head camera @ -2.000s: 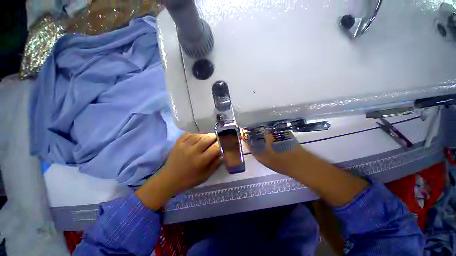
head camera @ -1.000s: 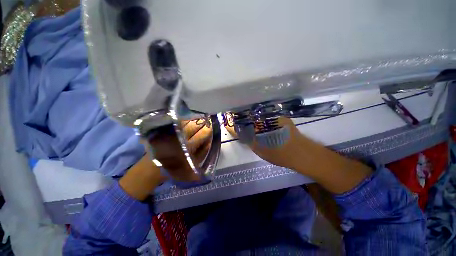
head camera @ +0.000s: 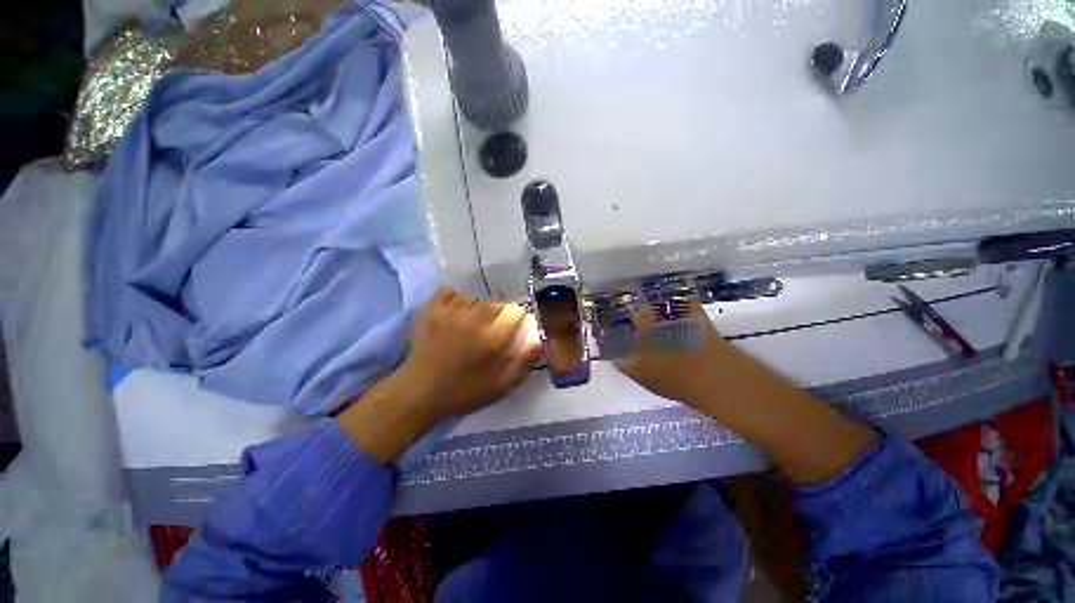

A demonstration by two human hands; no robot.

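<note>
The light blue garment piece (head camera: 271,224) lies heaped left of the sewing machine head (head camera: 707,130), its edge running under my left wrist. My left hand (head camera: 469,351) is bent over beside the needle area, fingertips at the cloth's edge under the bright lamp. The metal take-up guard (head camera: 559,318) stands in front of the needle and hides the fingertips. My right hand (head camera: 666,353) is right of the guard, its fingers partly hidden by metal parts and a grey ribbed piece; what it holds cannot be seen.
Thread snips (head camera: 935,322) lie at the right on the white table. A grey ruler strip (head camera: 589,443) edges the table's front. A brown shiny packet (head camera: 265,33) is behind the cloth, pale cloth (head camera: 47,353) hangs at the left, and red cloth (head camera: 1002,454) is below right.
The head view leaned in close to the machine, then moved back. The hands stay on either side of the needle. The blue cloth's folds by my left hand have shifted slightly.
</note>
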